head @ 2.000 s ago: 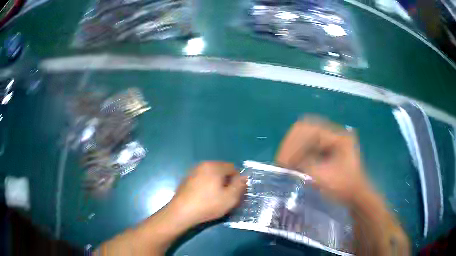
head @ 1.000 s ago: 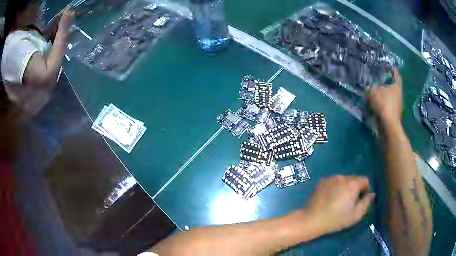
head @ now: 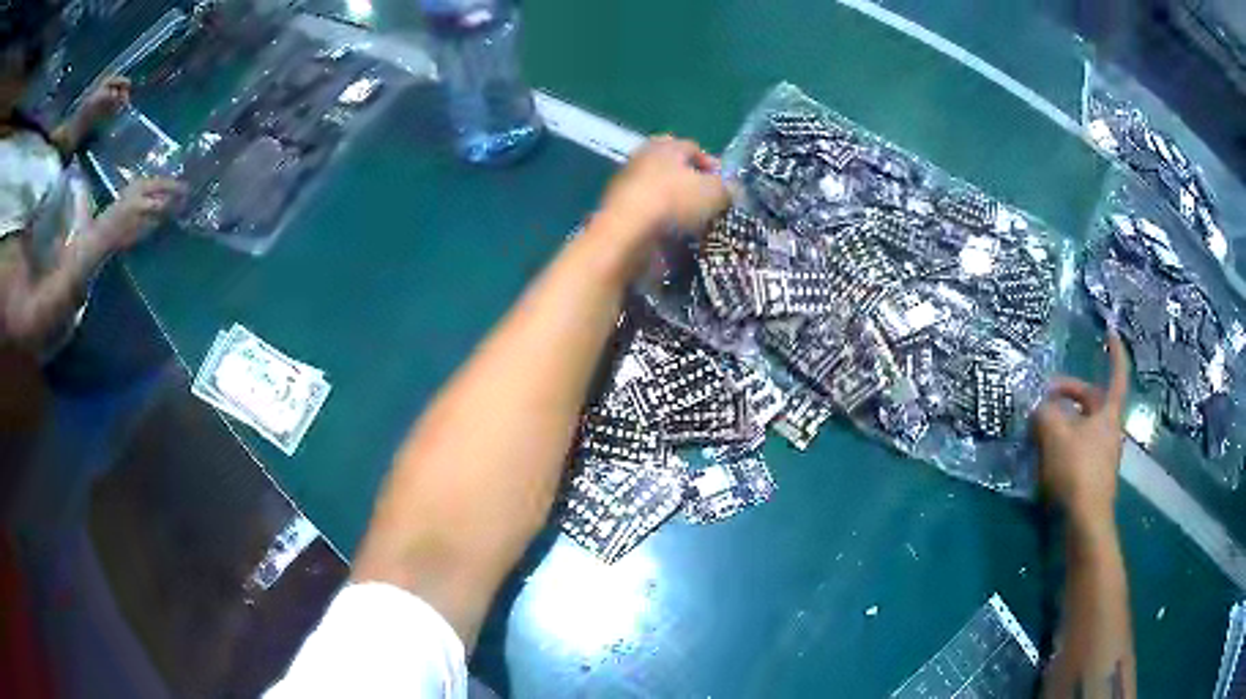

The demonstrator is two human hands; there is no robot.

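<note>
A large clear plastic bag (head: 888, 294) full of dark and silver patterned circuit boards lies on the green top. My left hand (head: 666, 195) is closed on the bag's left edge. My right hand (head: 1082, 444) is at the bag's lower right corner, index finger raised and thumb bent; whether its other fingers grip the bag is hidden. A heap of loose boards (head: 656, 410) lies below the bag, touching or partly under its left edge.
A clear bottle (head: 481, 89) stands at the back left. Another bag of boards (head: 280, 137) lies far left, beside a person's hands (head: 137, 205). More bagged boards (head: 1161, 294) lie at right. Pale packets (head: 262, 387) sit near the left edge. A label sheet (head: 973, 662) lies at the lower right.
The bag of boards has come nearer, beside the loose heap. My left hand has reached forward to its left edge. My right hand has moved lower. The label sheet worked on earlier lies free.
</note>
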